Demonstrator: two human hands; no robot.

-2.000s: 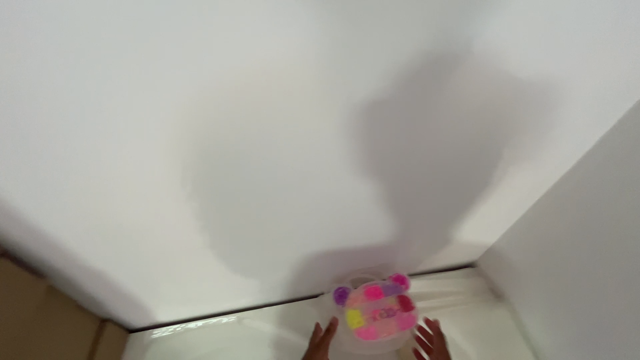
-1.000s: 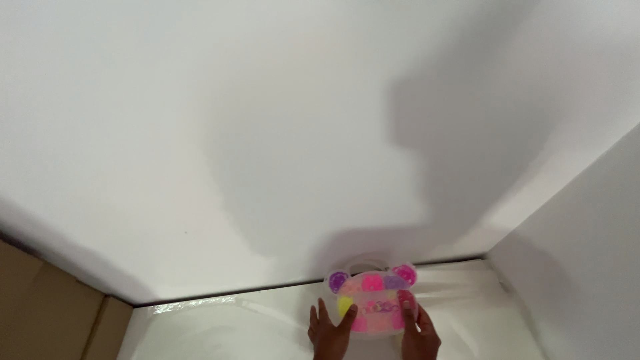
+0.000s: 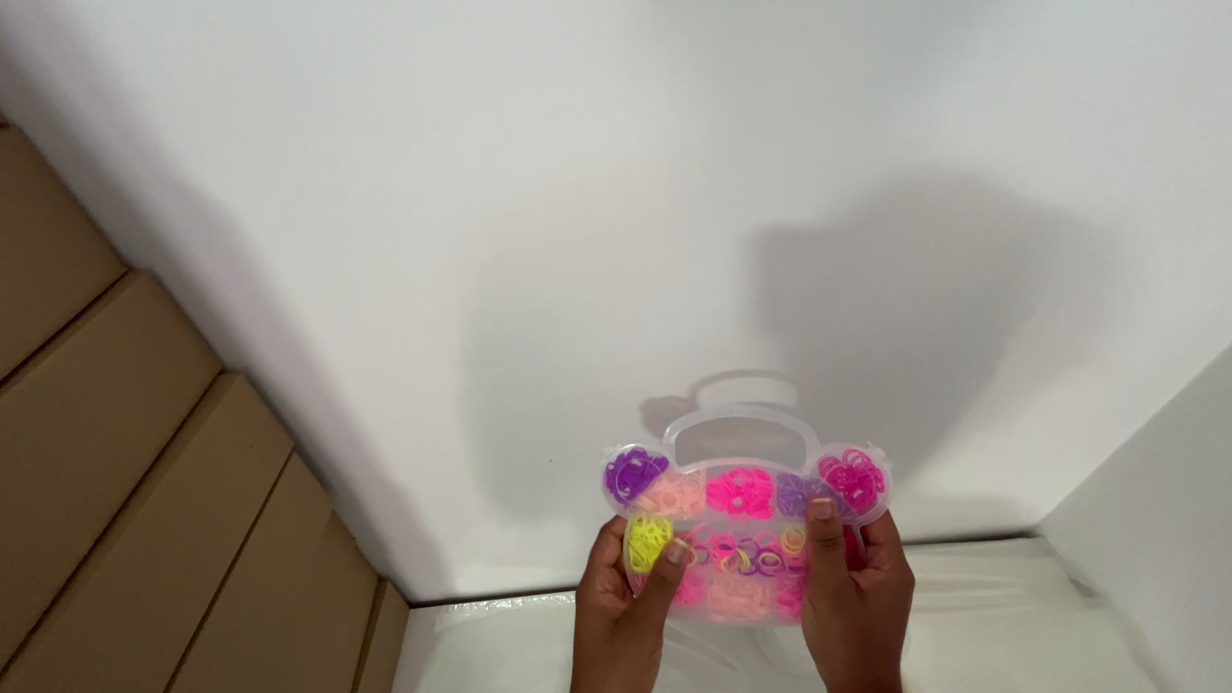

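A clear plastic compartment case (image 3: 741, 534) with a carry handle and two round ear-like compartments is held upright, handle up. Small loop bands in purple, pink, peach, lilac and yellow fill its compartments, with mixed colours across the middle. My left hand (image 3: 630, 611) grips the left side, thumb on the front near the yellow bands (image 3: 649, 541). The right side is in my right hand (image 3: 857, 597), its thumb on the front below the lilac bands (image 3: 797, 493). Fingers of both hands are partly hidden behind the case.
A white wall (image 3: 577, 241) with shadows rises behind the case. Stacked brown cardboard boxes (image 3: 115, 481) stand along the left. A pale surface with a plastic-like cover (image 3: 500, 645) lies below, and another wall (image 3: 1155, 510) borders the right.
Two seconds ago my hands were apart beside the case; now both hold it. The case has been raised more upright. The view has shifted, showing more boxes at left.
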